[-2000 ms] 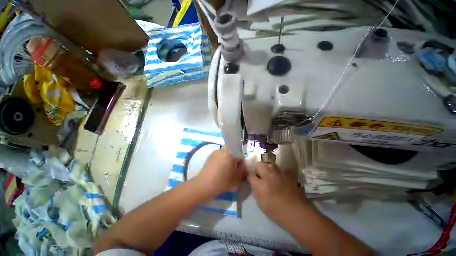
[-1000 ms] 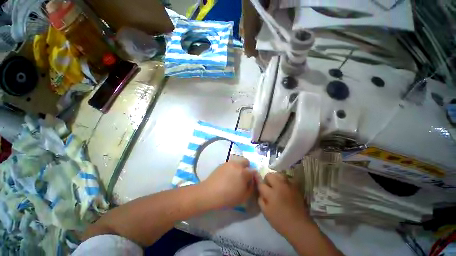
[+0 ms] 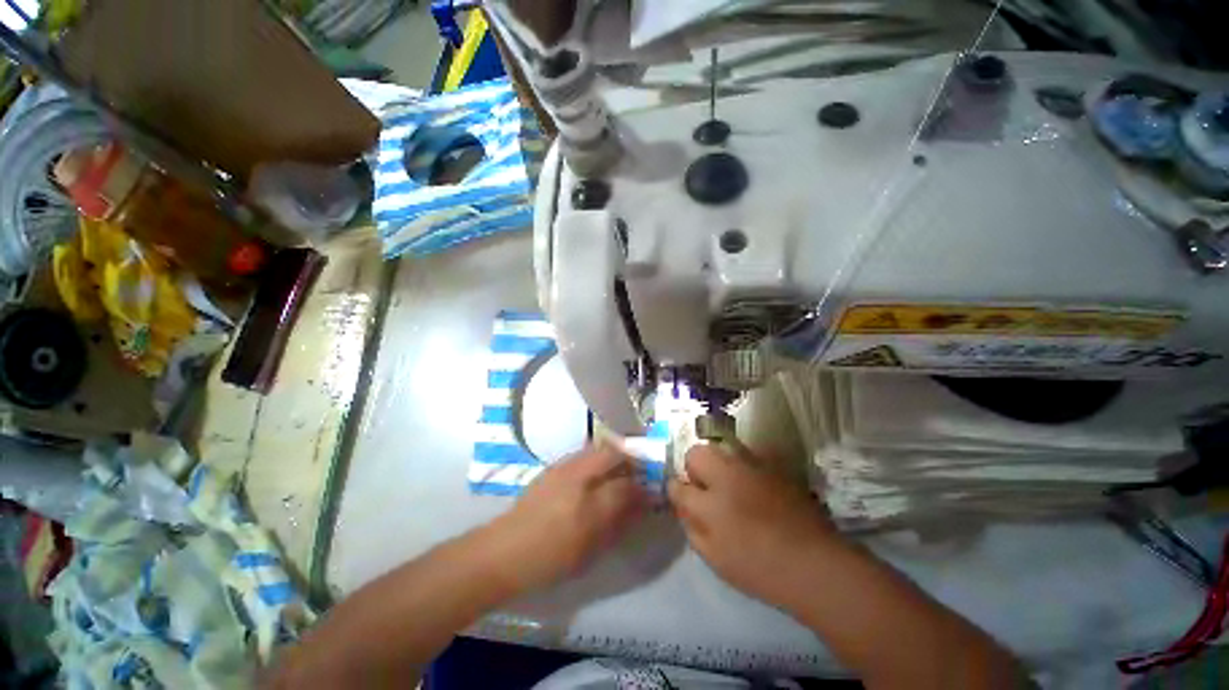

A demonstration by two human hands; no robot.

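A blue-and-white striped panel (image 3: 496, 429) with a large round hole lies flat on the machine table, its right side running under the sewing machine head (image 3: 589, 310). My left hand (image 3: 589, 502) is at the panel's lower right part, fingers bent on the cloth. My right hand (image 3: 739, 512) is close beside it, fingertips pinched at the cloth's edge just below the presser foot area. The needle area (image 3: 681, 402) is brightly lit. The needle itself and the cloth under my fingertips are hidden or too blurred to tell.
A stack of striped pieces (image 3: 456, 216) lies behind, left of the head. White pieces (image 3: 984, 465) are piled under the machine arm. A phone (image 3: 274, 320), a bottle (image 3: 169, 216) and a striped cloth heap (image 3: 175, 580) are on the left. Dark snips (image 3: 1162, 539) lie at the right.
The striped panel has turned and its lower edge now lies higher on the table. My left hand has shifted a little left and down. The camera view swung and came back.
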